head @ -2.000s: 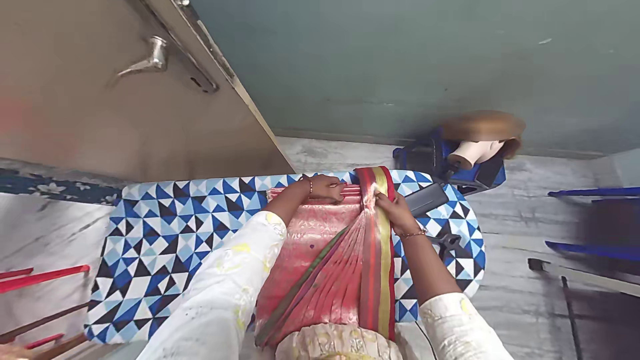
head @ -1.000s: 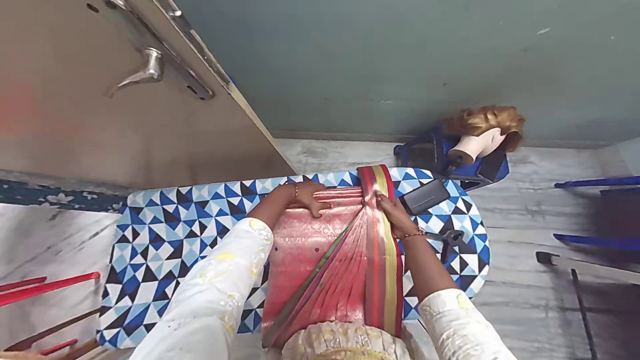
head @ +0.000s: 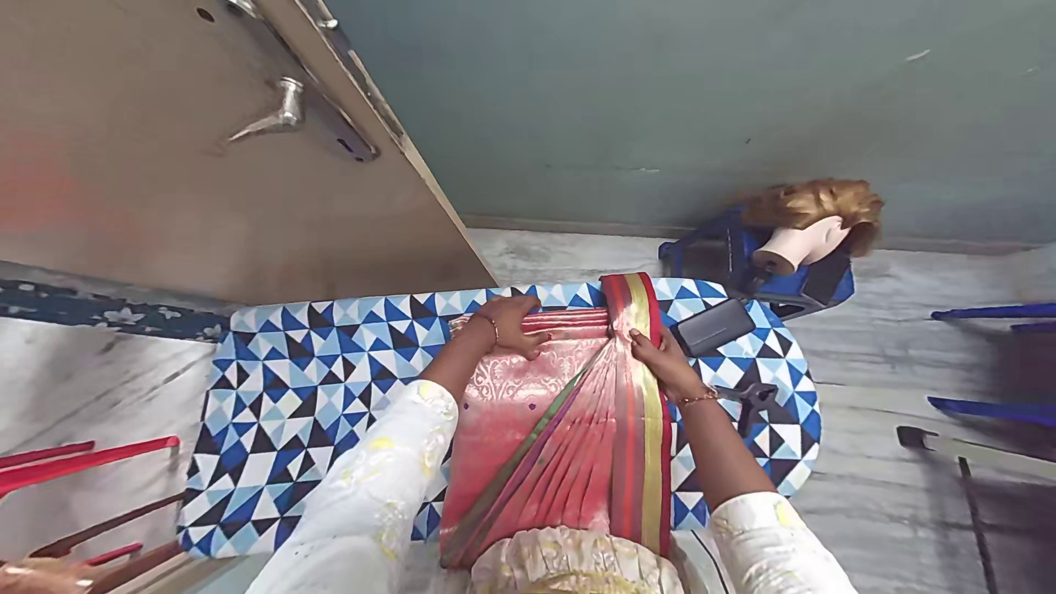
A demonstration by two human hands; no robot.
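Note:
A pink-red sari (head: 528, 437) with pleats and a striped red and yellow border lies on an ironing board (head: 305, 412) with a blue, white and black triangle cover. My left hand (head: 511, 324) rests on the cloth's far left edge, fingers spread. My right hand (head: 660, 355) grips the gathered pleats at the striped border, thumb on top; its fingers are partly hidden. Just right of that hand lies a dark rectangular case (head: 714, 327). A small black clamp-like object (head: 755, 403) lies on the board beside my right forearm.
Beyond the board's right end, a mannequin head with light brown hair (head: 800, 243) lies on a blue stool (head: 709, 252). A door with a metal handle (head: 289, 107) stands at the left. Red chair parts (head: 91, 462) are at lower left, blue ones (head: 990, 410) at right.
My left hand has opened from a closer hold at the sari's far edge and spread its fingers over the cloth. The right hand stays at the gathered pleats.

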